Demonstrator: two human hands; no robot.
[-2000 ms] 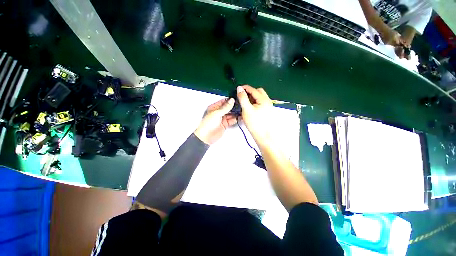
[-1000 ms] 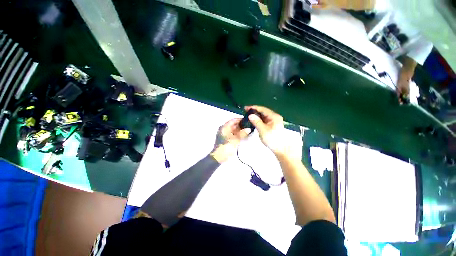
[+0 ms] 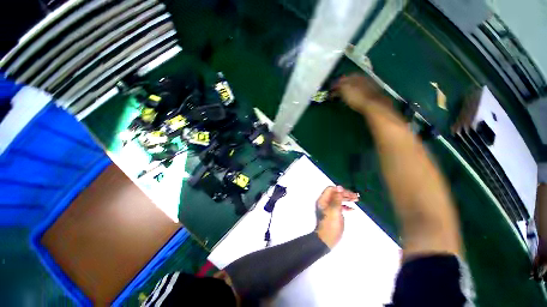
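My left hand (image 3: 333,210), below a dark grey sleeve, is over the white sheet (image 3: 324,273), with fingers loosely curled and apart; nothing shows in it. My right hand (image 3: 358,93) is blurred and stretched out over the green belt, just right of the metal post. A small unit with a yellow part (image 3: 319,96) is close by its fingertips; whether they touch or grip it is unclear. A tied black cord (image 3: 276,196) lies on the sheet's upper left edge, its plug pointing down.
A heap of unfinished units (image 3: 198,137) with yellow blocks and black cords lies left of the sheet. A grey metal post (image 3: 318,66) stands beside it. Ridged trays (image 3: 96,48) are upper left, blue-edged bin (image 3: 171,246) lower left. Stacked trays (image 3: 510,144) and part of a person's arm are right.
The view has swung left. My hands have separated; the black piece they held no longer shows. My right hand has moved forward over the belt, while my left remains over the sheet.
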